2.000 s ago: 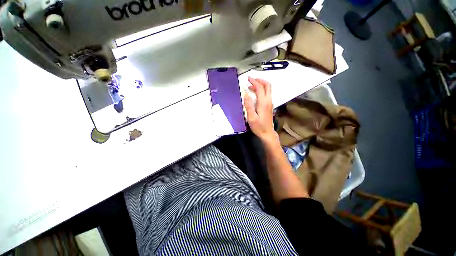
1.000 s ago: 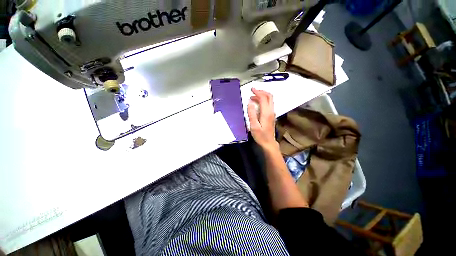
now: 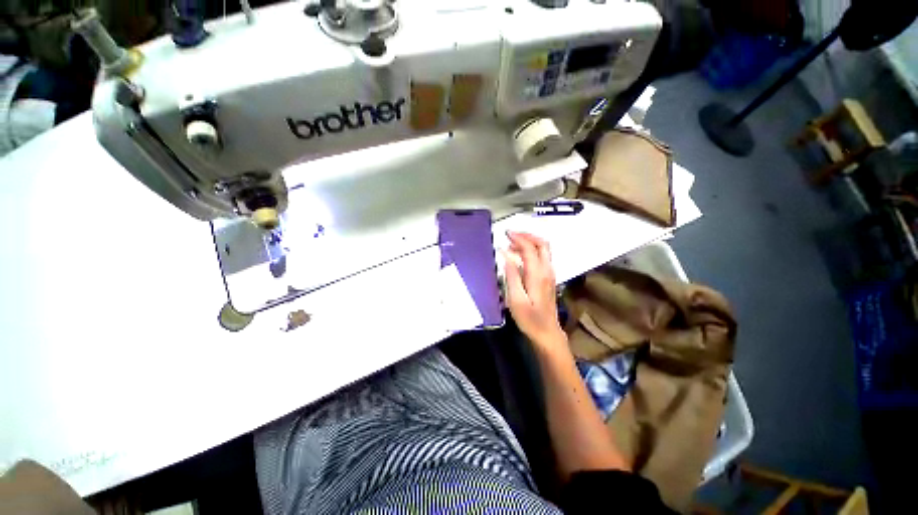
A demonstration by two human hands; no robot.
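A smartphone [image 3: 473, 264] with a purple screen lies on the white table, right of the needle. My right hand [image 3: 530, 285] rests beside its right edge, fingers loosely bent and slightly apart, holding nothing that I can see. The white sewing machine [image 3: 347, 119] stands behind the phone. Its presser foot and needle [image 3: 276, 249] are lit, and no cloth shows under them. A small brown scrap [image 3: 297, 320] lies in front of the needle plate. My left hand is not in view.
Brown stacked pieces [image 3: 632, 176] lie at the table's right corner, with dark snips [image 3: 557, 208] beside them. A white bin [image 3: 742, 427] below holds crumpled brown cloth [image 3: 674, 347]. A wooden stool [image 3: 785, 495] stands lower right. A brown shape [image 3: 38, 493] shows at the lower left edge.
The view has tilted up, so the table and machine sit lower and more of the machine's top shows. My right hand stays beside the phone. A brown shape has appeared at lower left.
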